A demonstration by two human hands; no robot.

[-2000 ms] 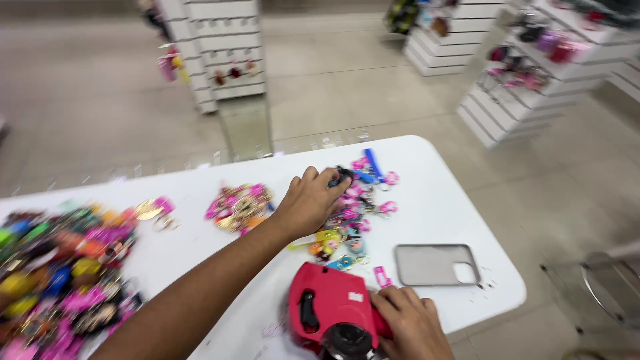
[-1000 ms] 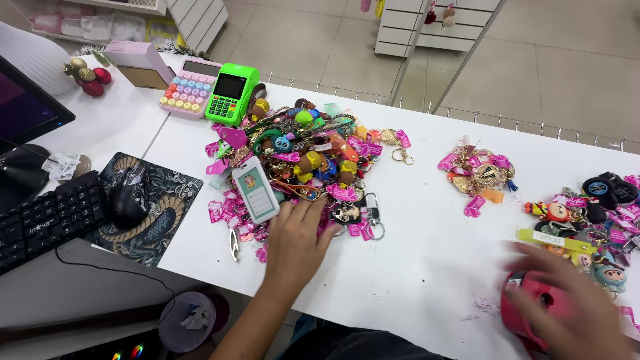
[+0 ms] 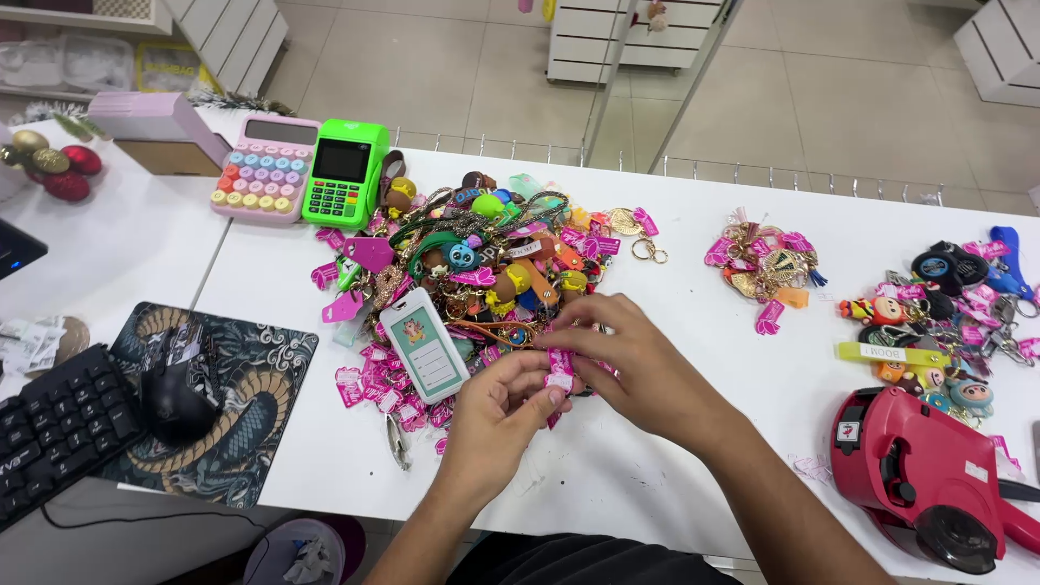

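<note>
My left hand (image 3: 505,414) pinches a pink tag (image 3: 561,367) between thumb and fingers at the near edge of the keychain pile (image 3: 455,268). Bent over the same tag from the right, my right hand (image 3: 621,353) has its fingertips beside it; whether they grip anything is hidden. A white badge holder (image 3: 425,345) lies on the pile, left of my hands. A smaller heap of gold keychains (image 3: 764,264) sits to the right, and another group of keychains with figures (image 3: 942,309) is at the far right. Below that group rests a red price label gun (image 3: 918,479).
A pink calculator (image 3: 268,166) and a green card terminal (image 3: 347,175) stand behind the pile on the left. A black mouse (image 3: 179,398) on a patterned mat (image 3: 260,398) and a keyboard (image 3: 61,431) are at the left. Metal hooks line the table's far edge.
My right hand has left the red label gun and come over to the big pile beside my left hand. A pink tag is now held up in my left fingers.
</note>
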